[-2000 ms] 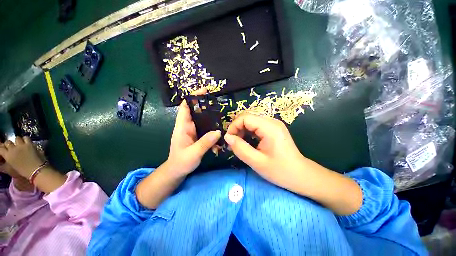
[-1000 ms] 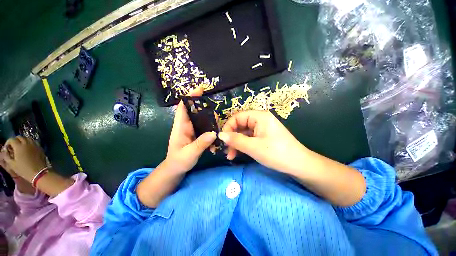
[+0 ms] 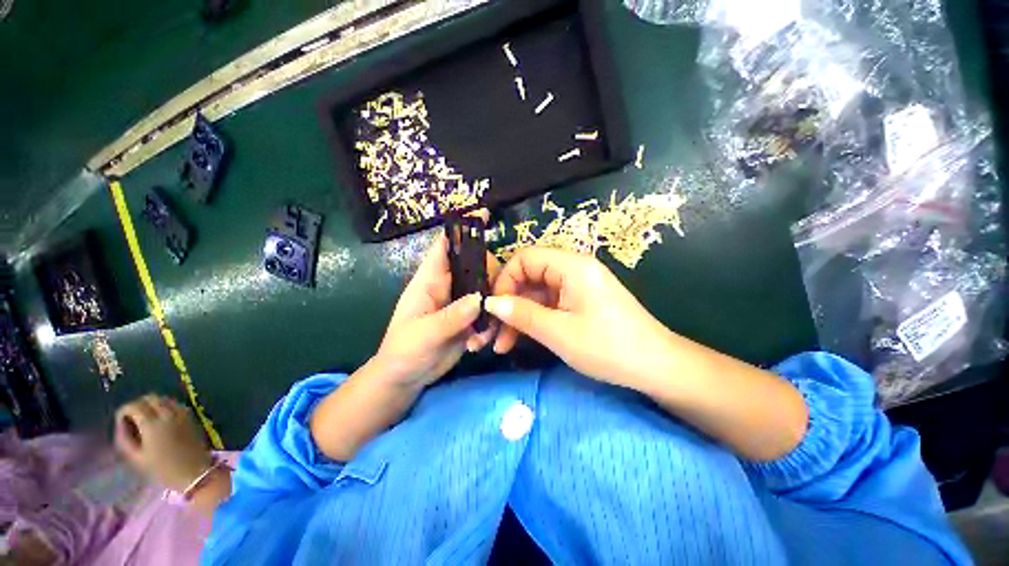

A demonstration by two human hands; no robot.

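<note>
My left hand (image 3: 426, 315) holds a black plastic housing (image 3: 468, 263) upright between thumb and fingers, its narrow side towards me. My right hand (image 3: 553, 296) has thumb and index fingertip pinched at the housing's lower right edge; whether a tiny part is between them cannot be seen. Small pale pins (image 3: 620, 227) lie in a loose pile just beyond my right hand. Small two-tone parts (image 3: 401, 160) are heaped in the left side of the black parts tray (image 3: 503, 149), with a few slivers at its right.
Three dark housings (image 3: 292, 245) lie left of the tray. A pale guide rail (image 3: 277, 69) crosses behind. Yellow tape (image 3: 155, 304) runs at left. Clear zip-lock bags (image 3: 874, 243) lie at right. A coworker's hand (image 3: 164, 444) and pink sleeve are at lower left, near another small tray (image 3: 77, 285).
The housing in my left hand has turned from its broad face to a narrower side. My right fingertips stay at its lower edge. The coworker's hand has moved back from their tray towards their body.
</note>
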